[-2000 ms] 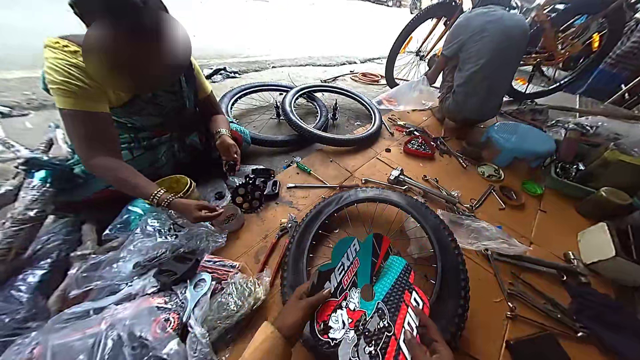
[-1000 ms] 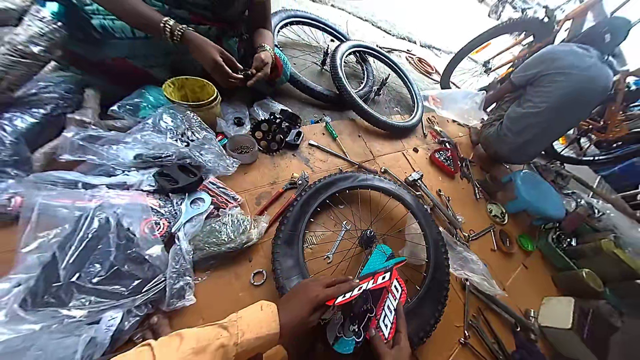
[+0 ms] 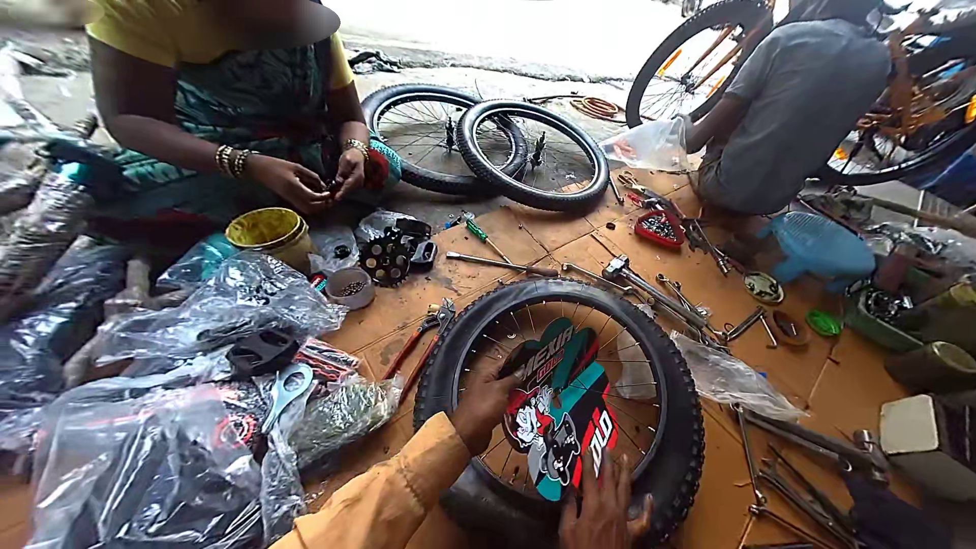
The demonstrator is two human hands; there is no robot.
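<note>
A bicycle wheel with a knobby tyre (image 3: 682,427) lies flat before me. Over its spokes is a printed disc-like cover (image 3: 564,396) in teal, black, white and red, bearing writing and a cartoon figure. My left hand (image 3: 484,404) grips the cover at its left edge, the thumb on top. My right hand (image 3: 606,503) is spread over the cover's lower right edge and the rim, fingers apart; whether it pinches anything is hidden. Red-handled pliers (image 3: 419,335) lie left of the tyre, and a steel bar (image 3: 499,264) lies beyond it.
A person (image 3: 229,137) at the left handles something small. Another person (image 3: 801,114) crouches near a bicycle. Two wheels (image 3: 534,200) overlap at the back. Plastic-wrapped parts (image 3: 152,457) fill the left; wrenches (image 3: 801,488) lie right. A yellow bucket (image 3: 267,229) and a blue stool (image 3: 820,244) stand beyond.
The cover, folded or bunched between my hands a second ago, is spread wider over the spokes. My left hand has moved to its left edge. The view has tilted up again.
</note>
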